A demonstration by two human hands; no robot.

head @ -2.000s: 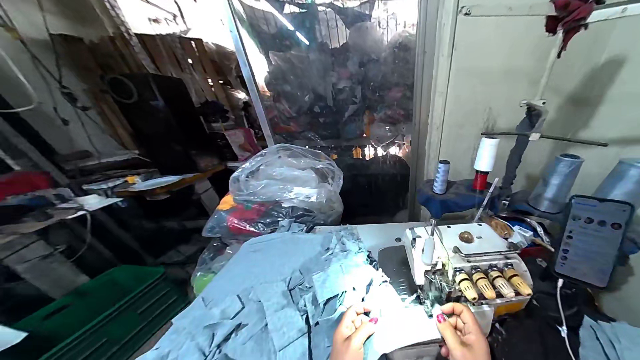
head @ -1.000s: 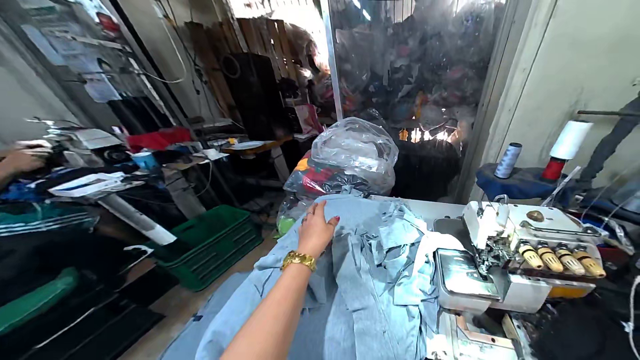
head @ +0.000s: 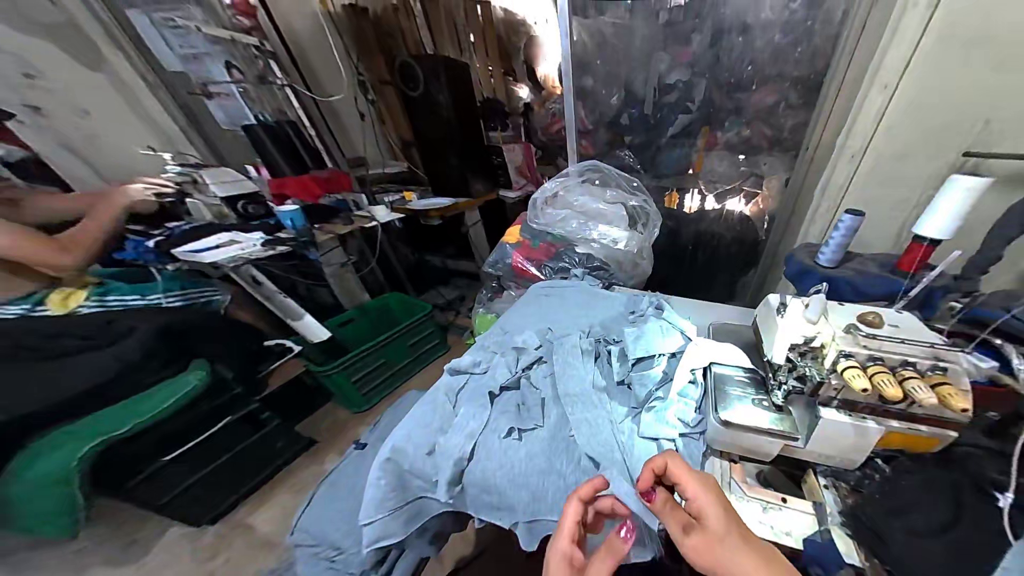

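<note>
Light blue fabric pieces [head: 512,432] lie heaped over the table and hang down its front edge. At the bottom centre, my left hand [head: 590,532] has its thumb and fingers on the end of a blue fabric strip [head: 588,400]. My right hand [head: 692,508] pinches the same cloth just to the right, its fingertips near those of the left. Beyond my right hand stands a white overlock sewing machine [head: 848,360] with several cream tension dials. White cloth [head: 704,360] lies against the machine's metal plate [head: 748,400].
Clear plastic bags [head: 596,220] stand behind the fabric. A green crate [head: 376,352] is on the floor to the left. Thread cones [head: 840,238] stand at the right. A person [head: 72,224] works at another sewing machine [head: 224,192] on the far left.
One hand reached over the far part of the blue fabric a second ago; now both hands are together at its near edge. The view has turned left since the first frame.
</note>
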